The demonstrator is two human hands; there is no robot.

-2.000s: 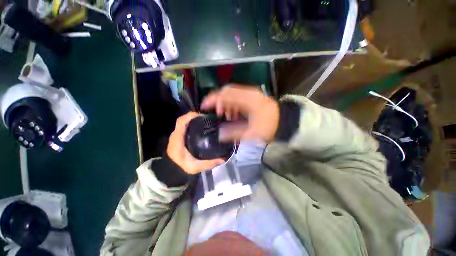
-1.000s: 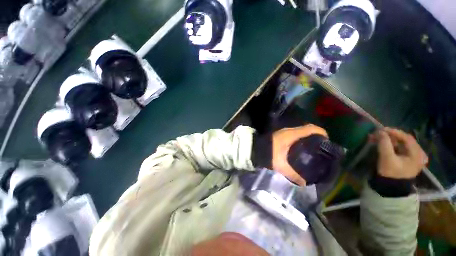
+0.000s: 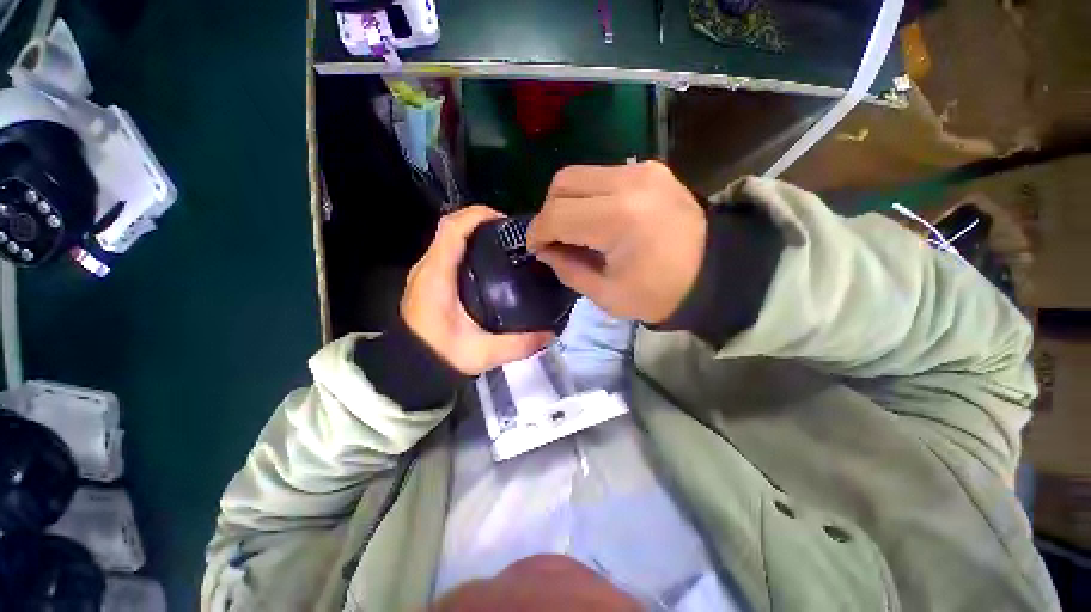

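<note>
A glossy black camera ball head is held over the lap, with a ribbed patch near its top. My left hand wraps around its left side and underside. The camera's white wall-mount bracket sticks out below the ball, towards my body. My right hand is at the ball's upper right, with bent fingertips against the surface by the ribbed patch. Whether a small piece is between those fingertips cannot be seen. The lens face is not visible.
A dome camera lies on the left green bench, and more cameras are at lower left. Another camera sits beyond the front bench edge. A white strip hangs over that edge. Brown cartons are at right.
One second ago my right hand was away from the ball at the right; now it is back on the ball. The view has swung from the left bench towards the cartons.
</note>
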